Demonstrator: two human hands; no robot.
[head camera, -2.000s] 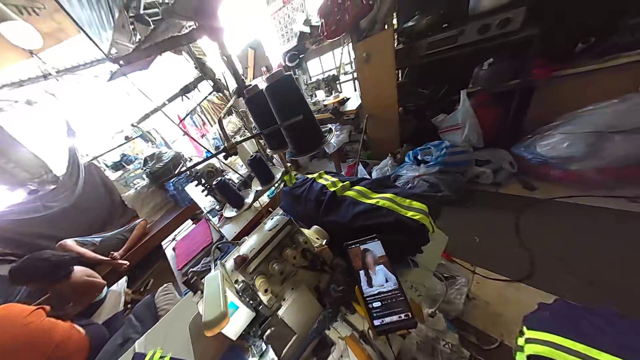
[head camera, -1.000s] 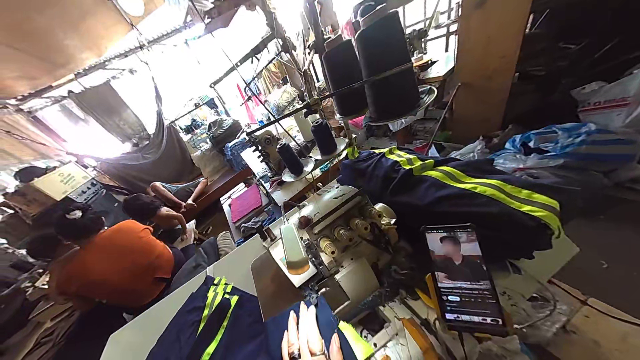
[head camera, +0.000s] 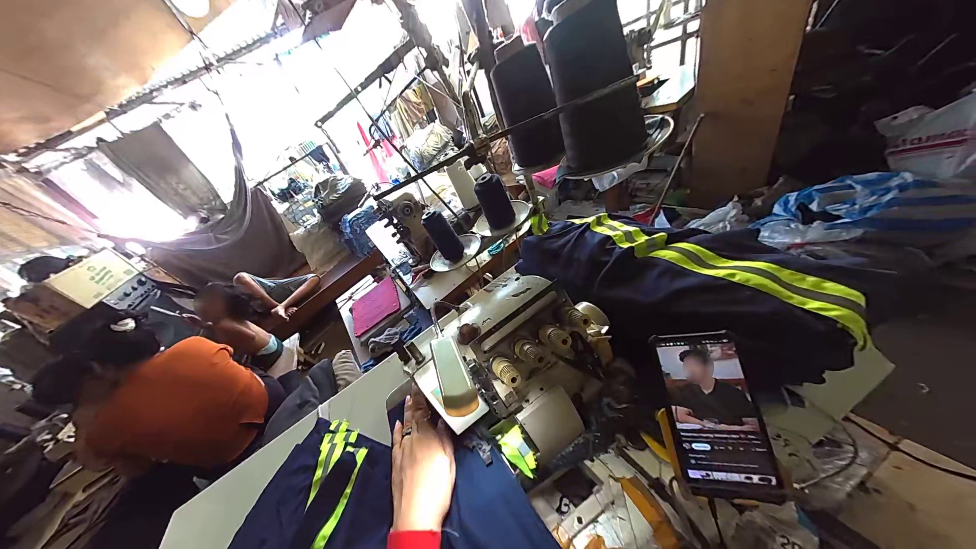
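Observation:
My left hand (head camera: 423, 457), with a red cuff at the wrist, lies flat on navy blue fabric (head camera: 488, 507) at the lower middle, its fingertips close to the sewing plate of an overlock sewing machine (head camera: 518, 335). A ring shows on one finger. The fabric spreads left over the white table, where a part with lime-yellow reflective strips (head camera: 335, 480) lies. A small lime-yellow piece (head camera: 517, 450) sits at the machine's lower right. My right hand is out of view.
A smartphone (head camera: 717, 415) with a lit screen stands right of the machine. Behind it lies a navy garment pile (head camera: 610, 267) with yellow strips. Dark thread cones (head camera: 595, 91) stand above. A person in an orange top (head camera: 179, 404) and another person sit at the left.
My left hand, at the lower edge one second ago, has moved forward along the fabric to the machine's plate. Two seconds ago it was not in view. The view has turned and come nearer the machine.

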